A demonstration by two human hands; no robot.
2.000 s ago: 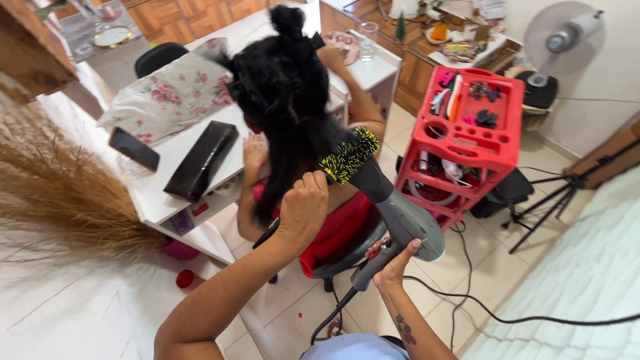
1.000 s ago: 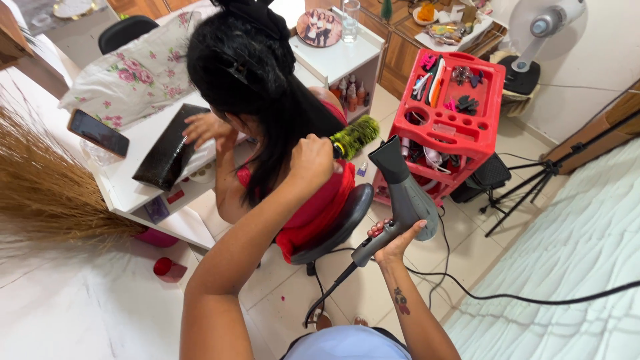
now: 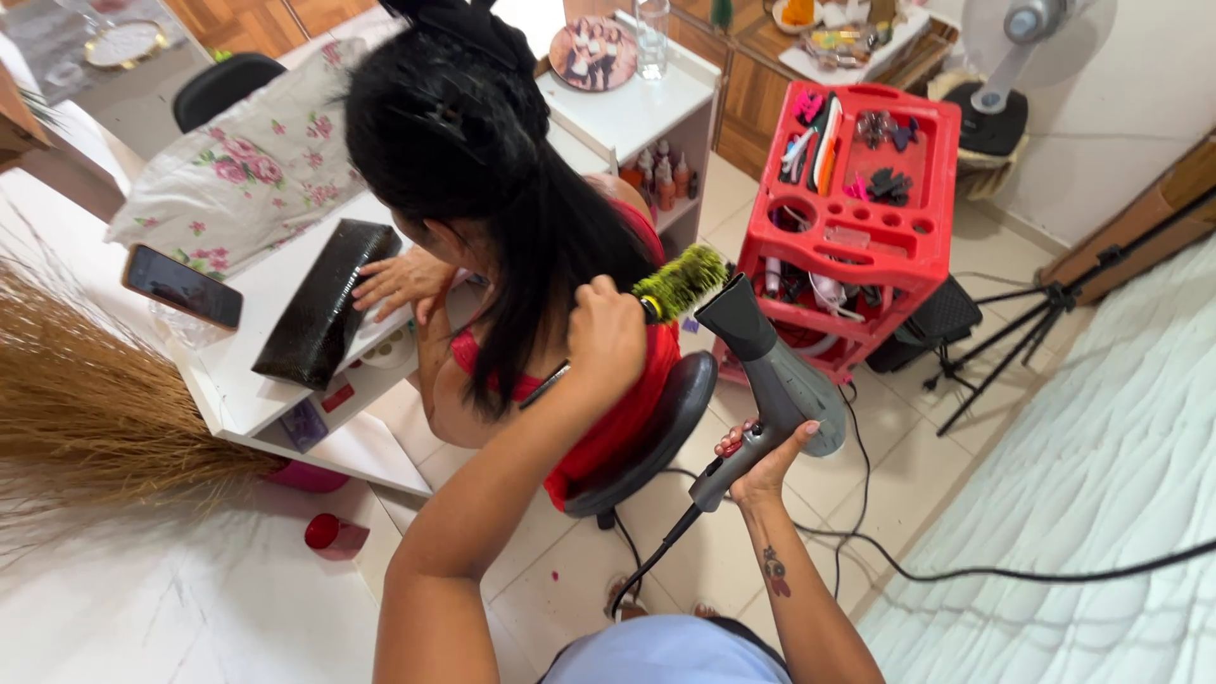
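My left hand [image 3: 608, 334] is closed around the handle of a round hairbrush [image 3: 682, 283] with yellow-green bristles, beside the loose lengths of a seated person's long black hair [image 3: 532, 228]. In my right hand [image 3: 768, 464] is a grey hair dryer [image 3: 784, 385], its flat nozzle pointing up and left, close to the bristles but apart from the hair. The upper part of the hair is gathered up and clipped. The seated person, in a red top, faces a white desk with a hand by a black case [image 3: 328, 304].
A red salon trolley [image 3: 855, 237] with clips and combs stands at the right, near a black tripod [image 3: 1050, 299] and a fan [image 3: 1021, 28]. The dryer's cord [image 3: 997, 574] crosses the right side. A phone [image 3: 182, 287] and dried grass [image 3: 104, 389] are at the left.
The brush has left the spot over the seated person's hair where it was two seconds ago and is now at its right. The seated person's hand has come to the black case.
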